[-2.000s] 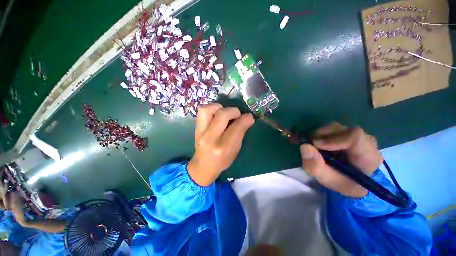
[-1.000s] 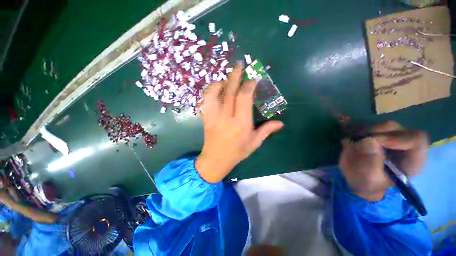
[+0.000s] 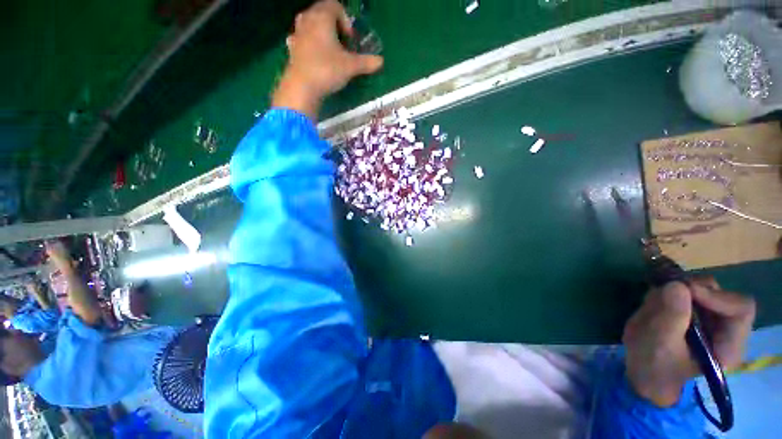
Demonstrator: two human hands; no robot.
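Note:
My left hand [image 3: 319,50] is stretched over the conveyor [image 3: 420,34] beyond the pale rail. Its thumb and fingers are spread around a small dark, shiny board [image 3: 365,39]; whether they grip it is unclear. My right hand [image 3: 686,330] holds the black soldering iron [image 3: 701,347], its tip by the lower left edge of the tan cardboard [image 3: 716,193]. The cardboard bears rows of grey-brown specks and pale strands. A heap of small white components with red leads [image 3: 396,176] lies on the green mat near the rail.
Loose white components [image 3: 537,146] lie right of the heap. A whitish tub [image 3: 699,81] with silvery bits stands behind the cardboard. The pale rail [image 3: 514,70] crosses behind the mat. Spaced boards and a red item [image 3: 119,174] are on the conveyor. A black fan [image 3: 182,369] and another person's arm [image 3: 81,296] are lower left.
My left hand has moved from the board on the mat out over the conveyor. That board no longer shows on the mat. The iron has moved right to the cardboard. The view has shifted.

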